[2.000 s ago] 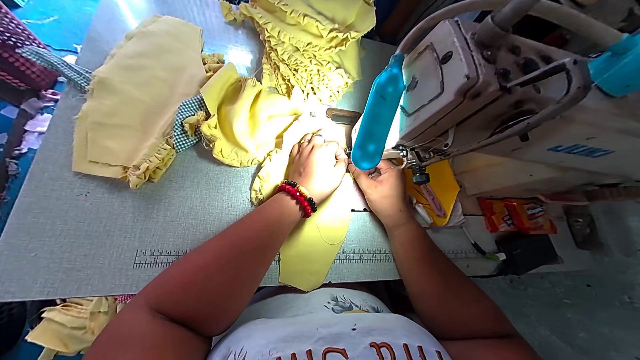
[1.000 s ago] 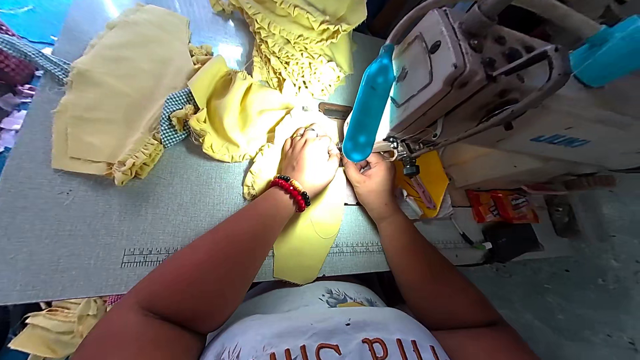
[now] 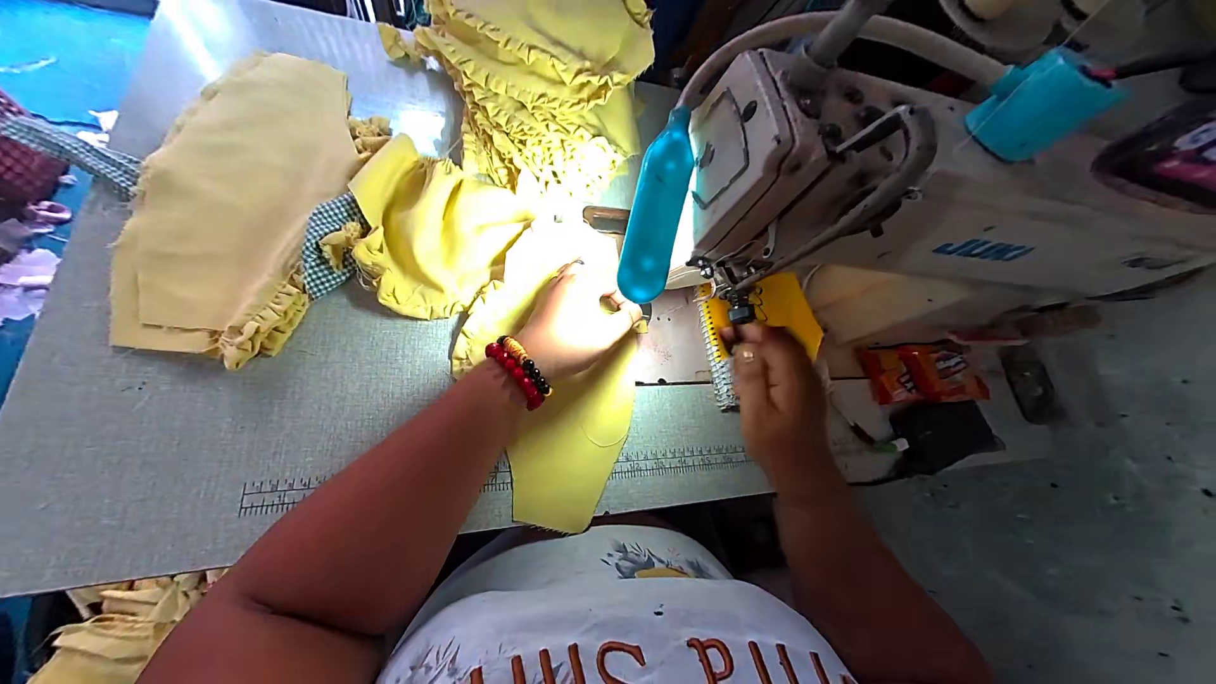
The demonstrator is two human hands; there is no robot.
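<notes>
My left hand, with red and black bead bracelets at the wrist, lies on a yellow fabric piece with its thumb and forefinger pinched at the fabric's right edge. A Juki sewing machine stands to the right, and its lamp lights the cloth. My right hand is raised beside the needle area, its fingertips at a small dark part below the machine head; whether they grip it is unclear. Gathered yellow fabric adjoins the piece at the left.
Stacked pale yellow panels lie at the left over green checked cloth. Ruffled yellow fabric lies at the back. A blue tube-shaped cover hangs by the machine head. A yellow spiral notebook and orange packets lie right.
My right hand has moved right, away from the fabric and my left hand, to the dark part below the machine head. My left hand remains on the yellow fabric.
</notes>
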